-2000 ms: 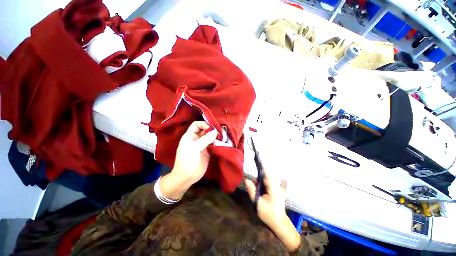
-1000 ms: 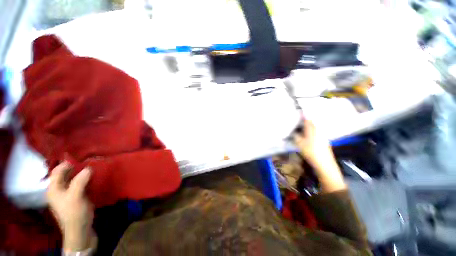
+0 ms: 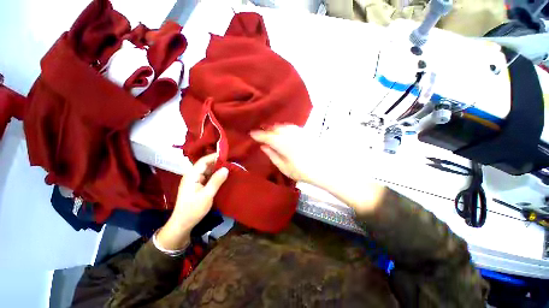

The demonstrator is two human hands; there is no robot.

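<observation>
A dark red garment piece (image 3: 259, 78) lies on the white table at its front edge. It has a slit-like opening with white edges on its left part. My left hand (image 3: 198, 186) pinches the cloth at the lower end of the opening between thumb and fingers. My right hand (image 3: 289, 150) is over the right part of the piece, fingers apart and holding nothing; whether the fingertips touch the cloth I cannot tell. Scissors with black handles (image 3: 472, 201) lie on the table to the right, beside small dark thread snips (image 3: 446, 165).
A sewing machine (image 3: 457, 90) stands at the right, its needle area right of the cloth. A pile of dark red pieces with white parts (image 3: 84, 114) hangs over the left table edge. Beige fabric (image 3: 385, 11) lies behind the machine. Yellow and black tools (image 3: 534, 215) are far right.
The scissors, in my right hand two seconds ago, now lie on the table at the right. My right hand has moved back left over the red piece. The view has swung right and back.
</observation>
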